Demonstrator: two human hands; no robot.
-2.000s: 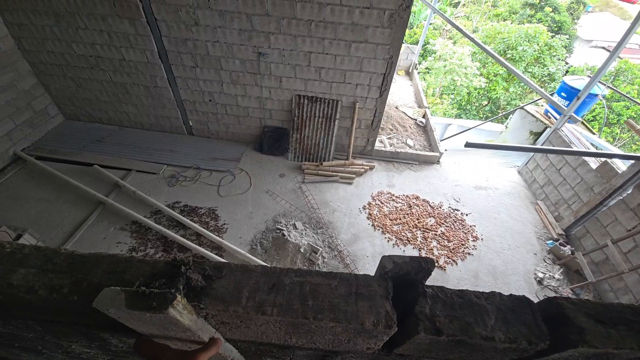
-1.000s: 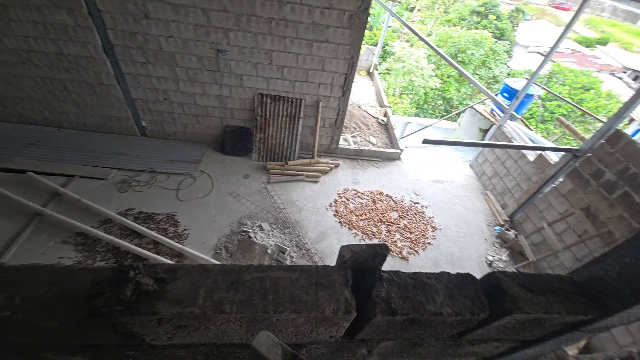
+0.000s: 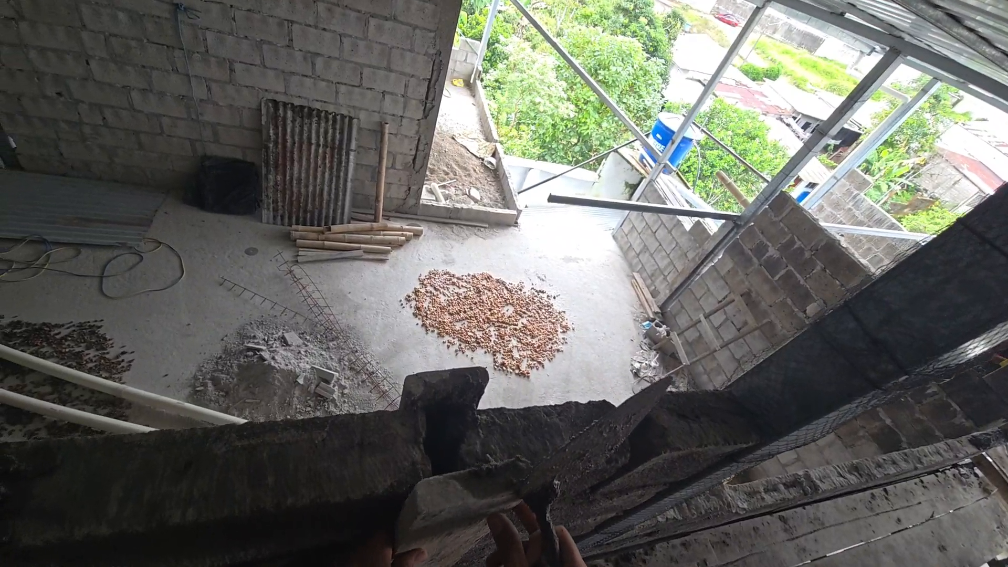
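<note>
At the bottom edge, my left hand (image 3: 386,553) shows only its fingers, against the lower left side of a grey concrete block (image 3: 461,498). Fingers of my right hand (image 3: 524,542) are bent beside the block's right end, on both sides of the dark edge of a thin, rough flat piece (image 3: 602,429) that slants up to the right. Whether they grip that piece or the block cannot be told. Both palms are hidden. Just beyond lies the top of an unfinished block wall (image 3: 236,480), with a small upright block piece (image 3: 445,387) on it.
Far below, the concrete floor (image 3: 354,295) holds a reddish-brown scattered heap (image 3: 492,319), grey rubble (image 3: 272,366), bamboo poles (image 3: 354,240) and corrugated sheet (image 3: 307,161). A dark mesh-edged beam (image 3: 874,346) slants at the right; pale pipes (image 3: 102,386) cross at the left.
The view has swung clearly to the right. Two seconds ago one hand was at the concrete block at lower left; now fingers of both hands show near a block, with a dark flat piece beside it.
</note>
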